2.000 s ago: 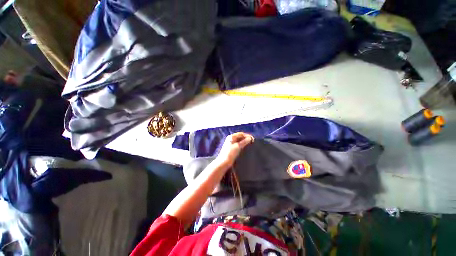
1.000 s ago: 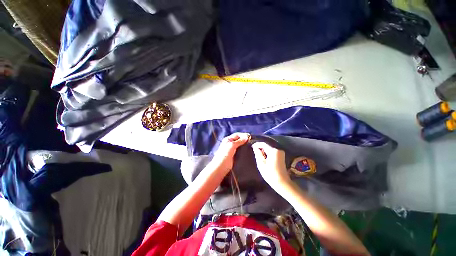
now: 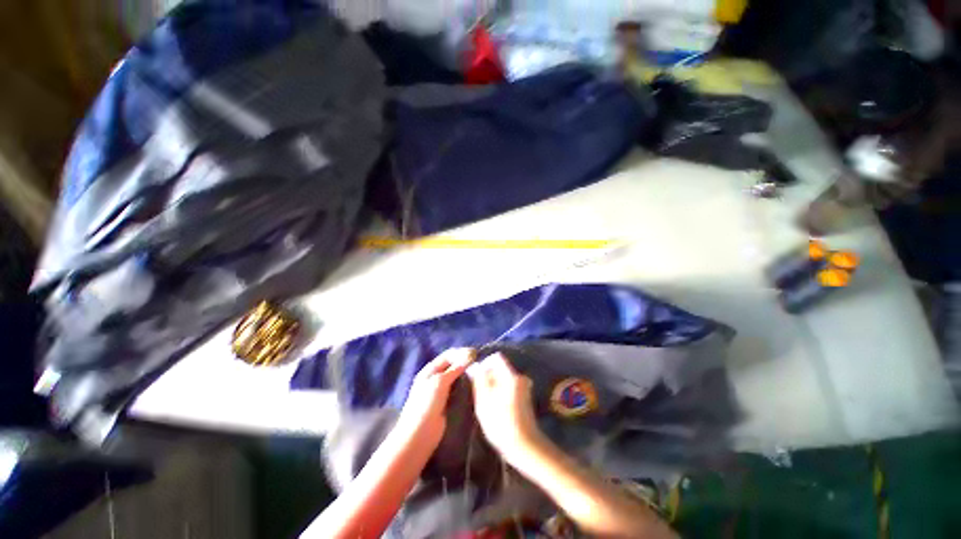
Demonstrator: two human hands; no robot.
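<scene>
A grey jacket with a shiny navy lining [image 3: 674, 395] lies spread at the near table edge, its crest badge [image 3: 573, 397] right of my hands. My left hand [image 3: 440, 381] pinches the jacket's front edge, fingertips together. My right hand [image 3: 499, 392] is close beside it, its fingertips closed at the same edge and nearly touching the left. The view is blurred; a needle, thread or button between the fingertips cannot be made out. A round dish of gold and dark pieces [image 3: 266, 333] stands left of the jacket.
A large grey and navy jacket pile [image 3: 227, 179] fills the upper left. A folded navy garment [image 3: 506, 142] lies behind the yellow tape measure [image 3: 495, 244]. Dark thread spools with orange ends [image 3: 811, 277] stand right. A black plastic bag [image 3: 711, 124] lies at the far right.
My right hand came in from out of view and met my left at the front edge. The camera has tilted up, so the table's far side shows more.
</scene>
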